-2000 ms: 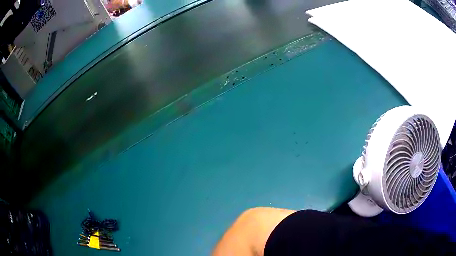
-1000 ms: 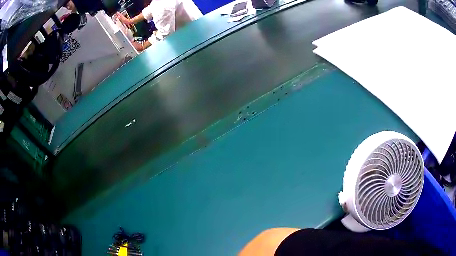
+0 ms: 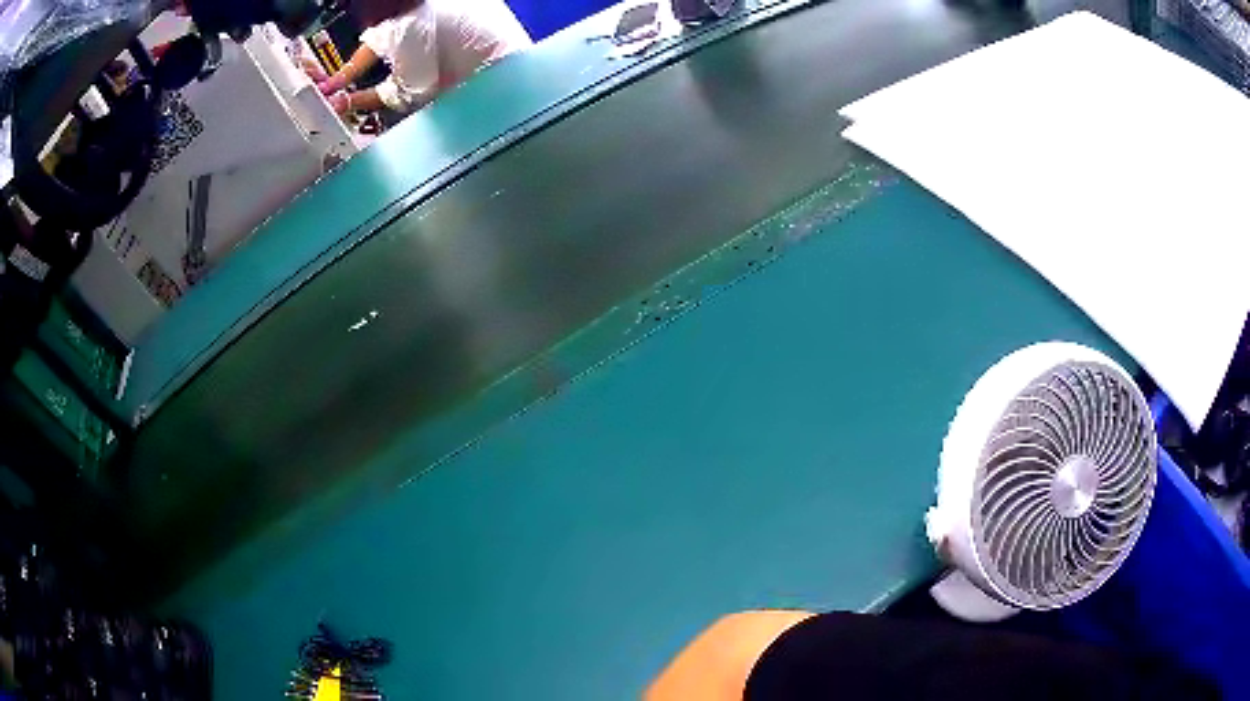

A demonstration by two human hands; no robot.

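Neither of my hands is in view. A bent bare arm and a black sleeve point(image 3: 960, 657) show at the bottom edge, with the hand cut off below. In front lies the green table surface point(image 3: 685, 479) beside the darker conveyor belt point(image 3: 452, 288). A bundle of black cord and metallic prongs with a yellow block point(image 3: 329, 682) lies at the bottom left, partly cut off by the edge. A white desk fan point(image 3: 1062, 479) stands at the right.
A large white sheet point(image 3: 1069, 178) lies over the belt edge at upper right. A blue bin point(image 3: 1206, 562) is behind the fan. Black headphones point(image 3: 103, 657) are piled at lower left; others hang at upper left point(image 3: 82, 164). A person in white point(image 3: 439, 55) works across the belt.
Over the two seconds the view has tilted up, bringing the person across the belt into sight and the cord bundle nearer the bottom edge. Since one second ago it has shifted only slightly.
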